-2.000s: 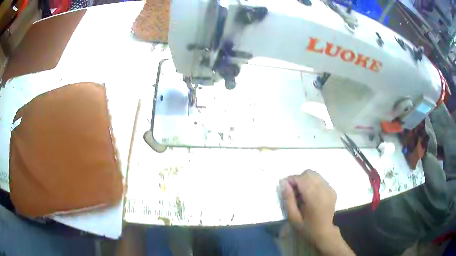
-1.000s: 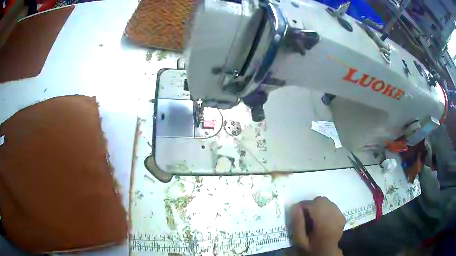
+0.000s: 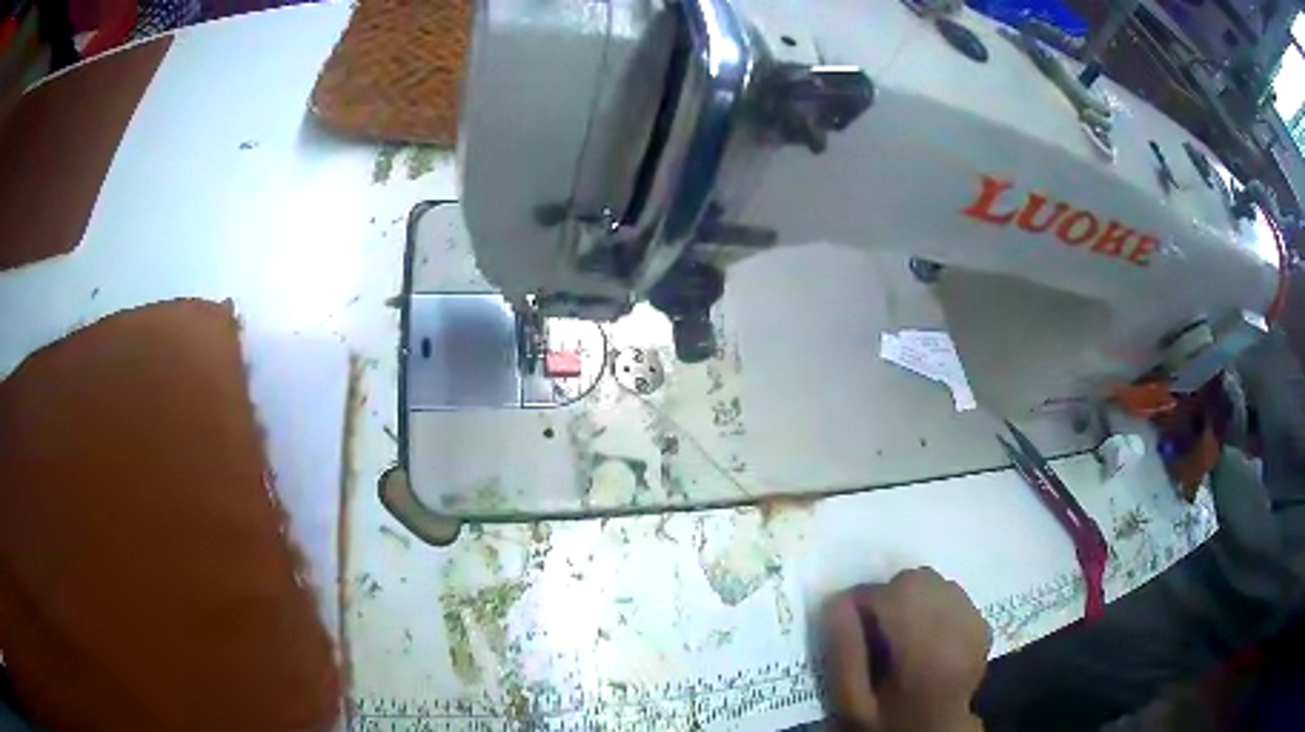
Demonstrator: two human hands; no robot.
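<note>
My right hand (image 3: 909, 651) is closed in a loose fist at the table's front edge, below the machine bed. A dark patch shows between the thumb and the fingers; I cannot tell if it is a held thing or shadow. My left hand is not in view. The white sewing machine (image 3: 916, 157) with red lettering stands in front of me. Its needle area (image 3: 533, 343) is partly hidden by the head. A tan-brown leather panel (image 3: 143, 515) lies at the left on a white sheet (image 3: 294, 429), cut off by the picture's edge.
Scissors with red-wrapped handles (image 3: 1055, 508) lie right of my hand. A white paper scrap (image 3: 930, 362) lies on the machine bed (image 3: 802, 429). A textured brown panel (image 3: 394, 72) lies behind the machine head. A flat brown panel (image 3: 86, 150) lies at the far left. Grey cloth shows at the right.
The view has shifted and come closer to the table. My right hand shows lower in the picture than two seconds ago and stays closed. The panels and scissors rest as before.
</note>
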